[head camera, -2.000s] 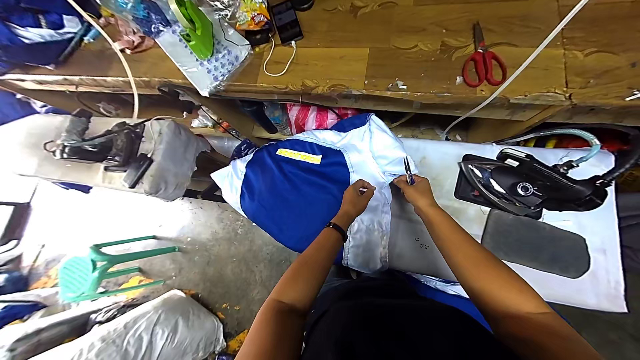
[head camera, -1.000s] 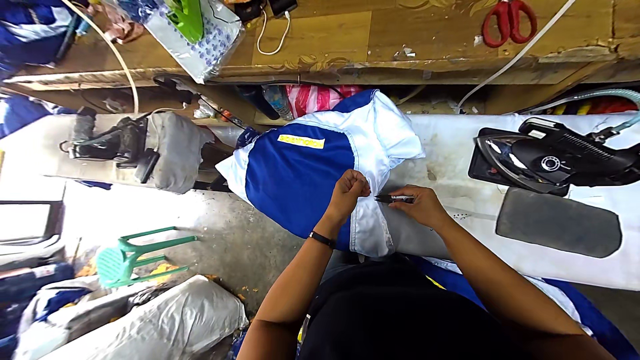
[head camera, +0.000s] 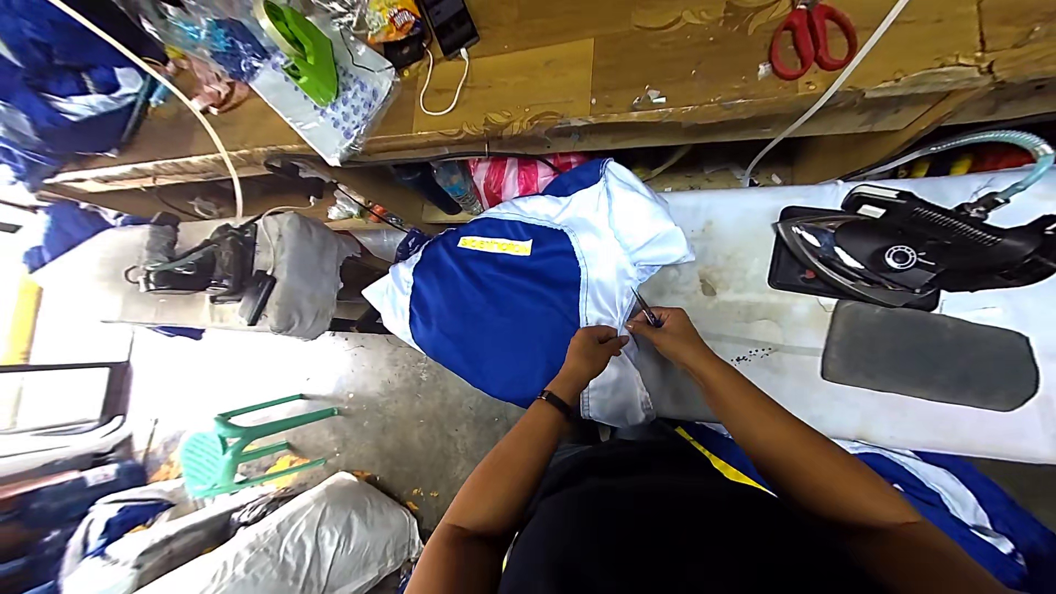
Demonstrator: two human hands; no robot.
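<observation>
A blue and white fabric garment (head camera: 495,305) with a yellow printed strip lies over the end of the white-covered ironing table (head camera: 742,206). My left hand (head camera: 592,355) pinches the garment's white part near its right edge. Close beside it, my right hand (head camera: 667,332) holds small dark thread snips (head camera: 646,308), their points directed up and left against the white fabric. The fingers of my right hand also touch the cloth. Whether the blades are apart is too small to tell.
A black steam iron (head camera: 899,247) rests on a dark pad at right, beside a grey mat (head camera: 931,355). Red-handled scissors (head camera: 813,41), a green tape dispenser (head camera: 309,54) and a phone (head camera: 450,25) lie on the wooden shelf. A green plastic stool (head camera: 239,445) is at lower left.
The snips in my right hand, pointing left toward my left hand one second ago, now point up and left at the white fabric. The view has shifted somewhat.
</observation>
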